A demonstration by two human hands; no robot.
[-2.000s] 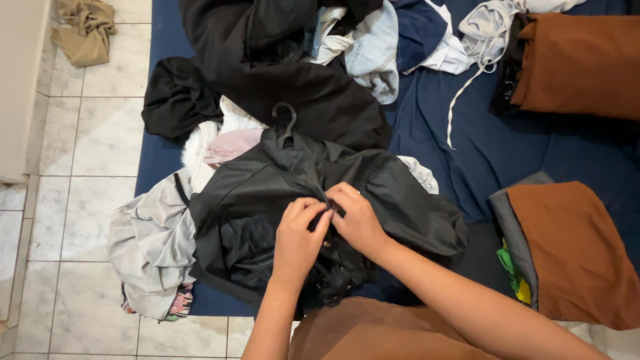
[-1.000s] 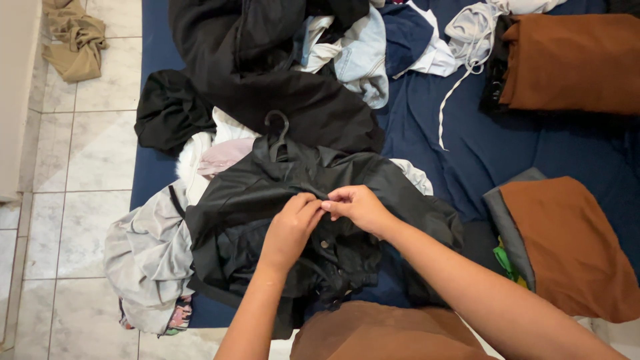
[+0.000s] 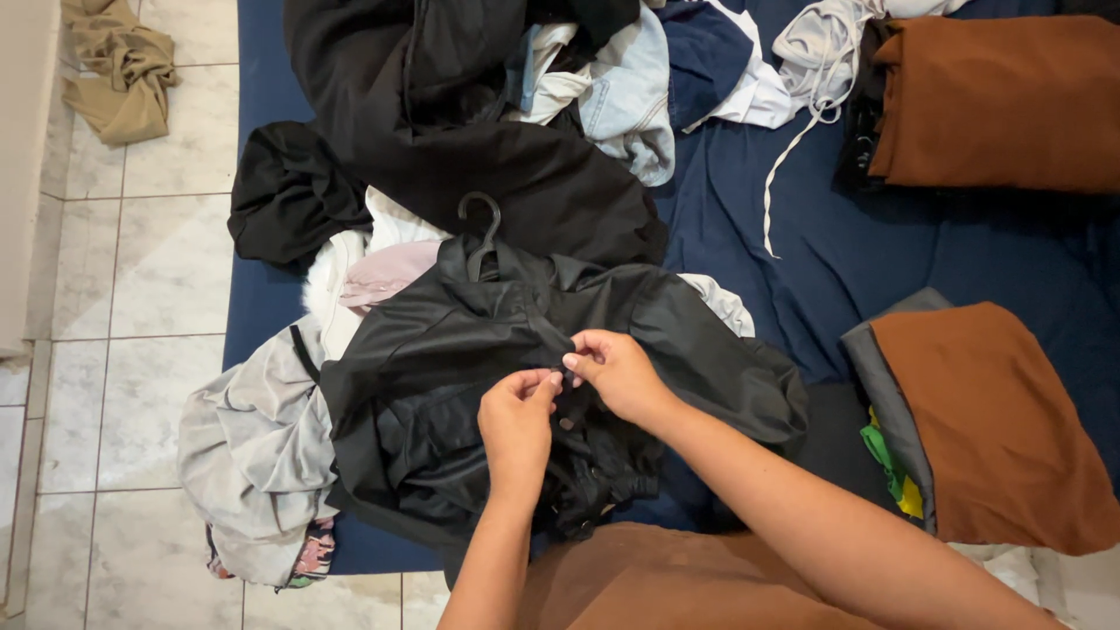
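Observation:
A black long-sleeved jacket lies spread on the bed, with a dark plastic hanger inside it and the hook sticking out at the collar. My left hand pinches the front edge of the jacket between thumb and fingertips, near a round button. Close beside it, slightly higher, my right hand pinches the same front edge. The fingertips nearly meet, and what lies between them is mostly hidden. Below the hands the lower front of the jacket is bunched.
Black clothes, a light denim garment and a grey garment surround the jacket on the navy sheet. Folded brown cloths lie at right. A tan garment is on the tiled floor.
My hands stay at the front edge of the jacket. The fingertips, close together a second ago, are now slightly apart, with the right hand a little higher.

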